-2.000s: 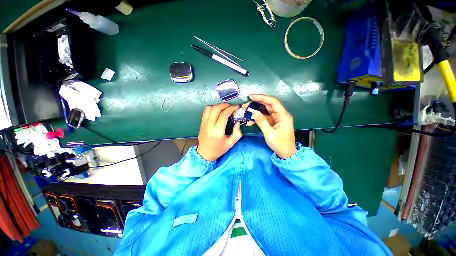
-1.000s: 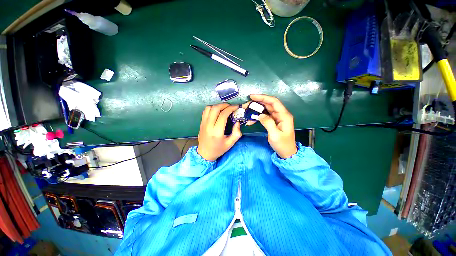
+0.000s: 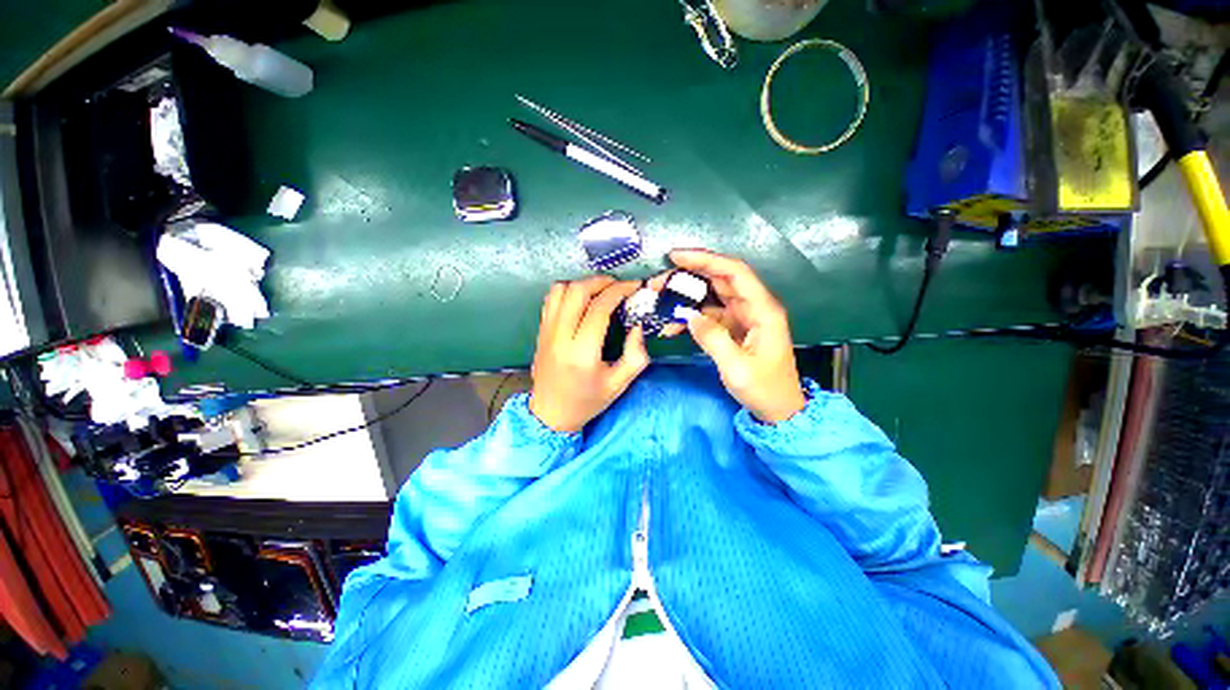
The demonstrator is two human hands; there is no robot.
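Note:
My left hand [image 3: 583,348] holds a small watch case [image 3: 639,310] with bright inner parts between thumb and fingers. My right hand [image 3: 745,330] holds a dark rounded display module [image 3: 685,289] with a pale glare patch, right beside the case. Both are bare and meet above the mat's front edge. Fingers hide the rims of both parts, and whether the parts are joined cannot be told. A silvery-blue rounded cover [image 3: 610,239] lies on the mat just beyond my hands.
On the green mat [image 3: 391,121] lie a second watch unit [image 3: 483,193], a marker pen [image 3: 588,159], tweezers [image 3: 580,127], a thin ring [image 3: 447,282] and a tape roll [image 3: 815,96]. A blue soldering station [image 3: 969,121] stands right; white cloth [image 3: 216,270] lies left.
The display module in my right hand has tilted, so its pale glossy face now shows where it looked dark two seconds ago. My left hand has barely moved.

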